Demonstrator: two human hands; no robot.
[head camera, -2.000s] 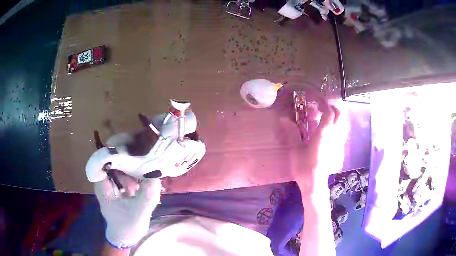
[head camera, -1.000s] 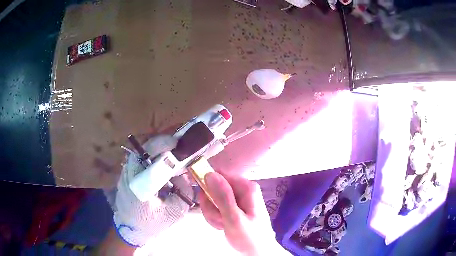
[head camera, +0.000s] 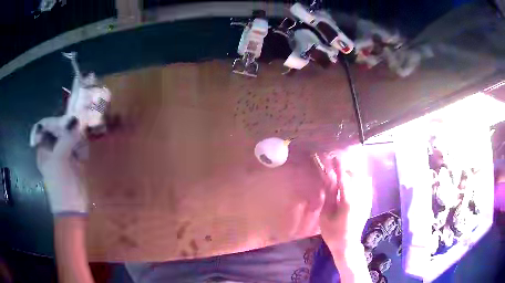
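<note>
My left hand (head camera: 62, 168), in a white glove with a blue cuff, is at the far left. It holds a white motorcycle unit (head camera: 88, 105) near the cardboard's left edge; a thin silver rod sticks up from it. Whether the unit touches the surface is unclear. My bare right hand (head camera: 334, 193) is over the right of the cardboard, partly washed out by glare. A thin gold tool (head camera: 318, 162) shows at its fingertips; whether the fingers grip it is unclear. The white glue bottle (head camera: 272, 152) lies on the cardboard (head camera: 183, 149), with its yellowish nozzle pointing right.
White motorcycle units (head camera: 253, 41) stand at the far edge, with others blurred beside them (head camera: 318, 38). A glaring white parts tray (head camera: 412, 221) is at the right. Dark clustered parts (head camera: 382, 232) lie below it. A short black stick (head camera: 6, 185) is on the green surface at far left.
My left hand has carried the motorcycle from near my lap to the far left. My right hand, with the gold tool, has left the motorcycle and moved right. The view has shifted, showing more far edge.
</note>
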